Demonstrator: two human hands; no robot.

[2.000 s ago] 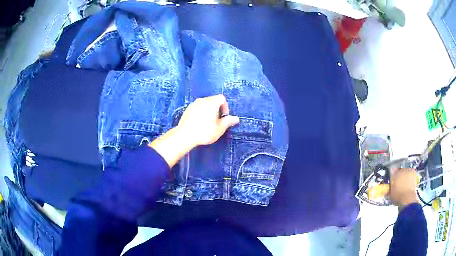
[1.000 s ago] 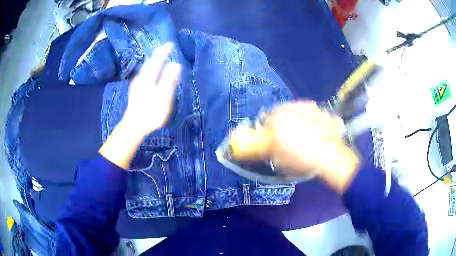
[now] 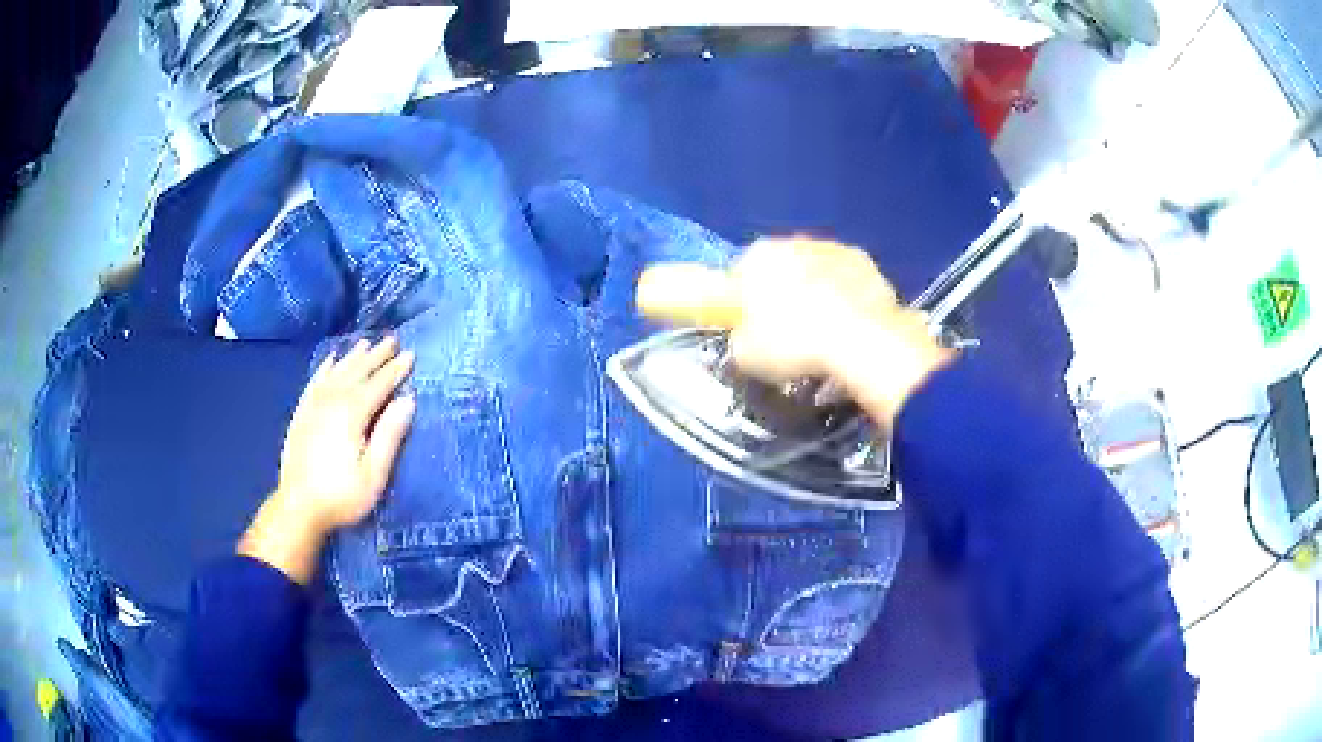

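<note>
Blue denim jeans [image 3: 551, 420] lie on the navy-covered ironing table, waistband towards me and legs folded at the far left. My right hand [image 3: 819, 319] grips the handle of a steam iron [image 3: 754, 420], whose pointed silver soleplate faces left over the right leg, above a stitched pocket. I cannot tell whether it touches the cloth. My left hand [image 3: 341, 435] rests flat, palm down, on the left edge of the jeans, fingers a little apart and holding nothing.
The navy table cover [image 3: 754, 131] extends behind the jeans. More denim [image 3: 65, 435] hangs along the table's left edge. An iron rest [image 3: 1138, 464] stands at the right on a white surface. A hose runs from the iron's rear towards the upper right. A red object [image 3: 998, 87] is behind.
The iron was taken from the right side and brought over the jeans, then farther from me. My left hand moved from the middle of the jeans to their left edge.
</note>
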